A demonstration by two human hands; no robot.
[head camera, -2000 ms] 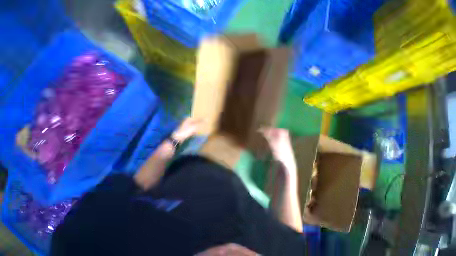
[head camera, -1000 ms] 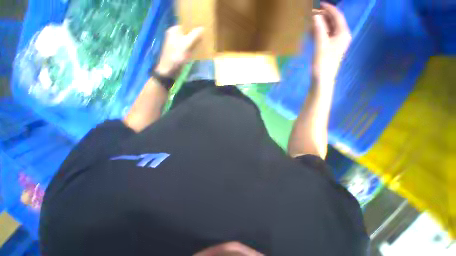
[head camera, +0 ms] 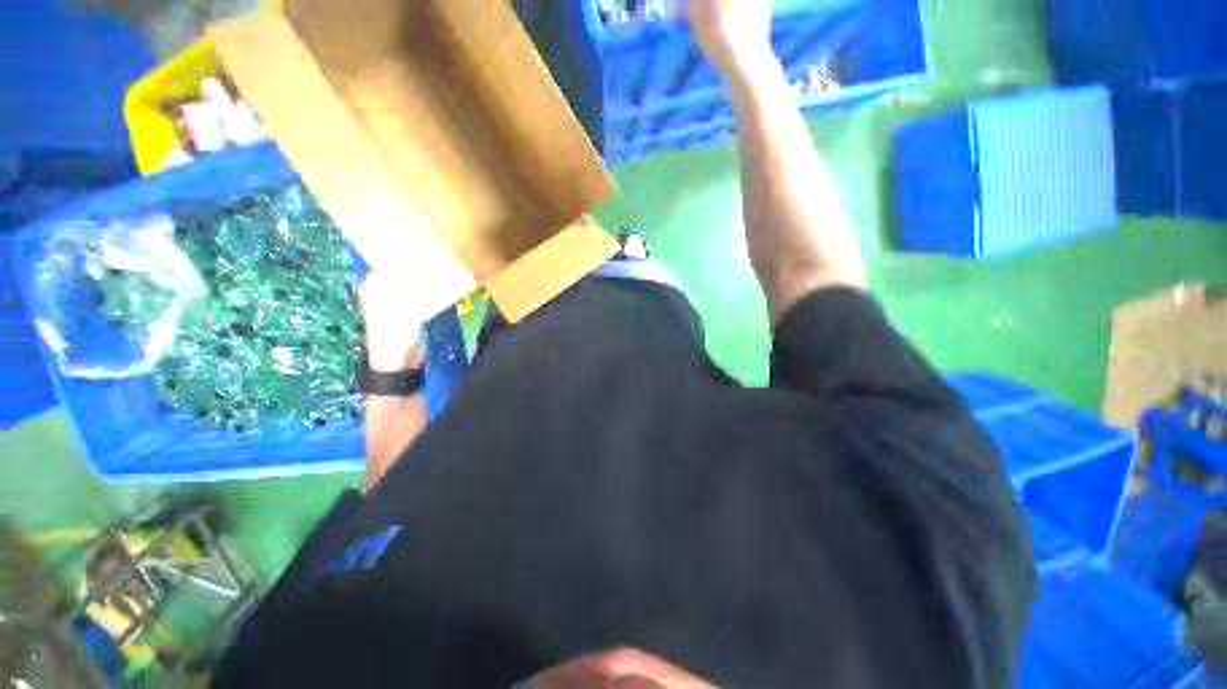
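Note:
An open brown carton [head camera: 458,135] is tilted in front of me, its top end cut off by the picture's upper edge. The part of its inside that shows holds nothing. My left hand [head camera: 394,307], with a dark wristband, holds the carton from its left side at the near flap; its fingers are mostly hidden. My right hand [head camera: 731,24] is off the carton, reaching over a blue crate [head camera: 673,101] at the top. It is cut off by the picture's edge, so its fingers do not show. A few shiny parts show in that crate.
A blue crate [head camera: 242,464] of clear greenish parts with a plastic bag [head camera: 108,303] stands at left. A yellow crate [head camera: 145,115] is behind it. Blue crates [head camera: 1043,168] stand at right on the green floor [head camera: 861,202]. A brown carton [head camera: 1157,343] lies far right.
The view has turned, and the carton now sits up and left. My right hand has left the carton's side and stretched out to the top. My left hand has stayed with the carton.

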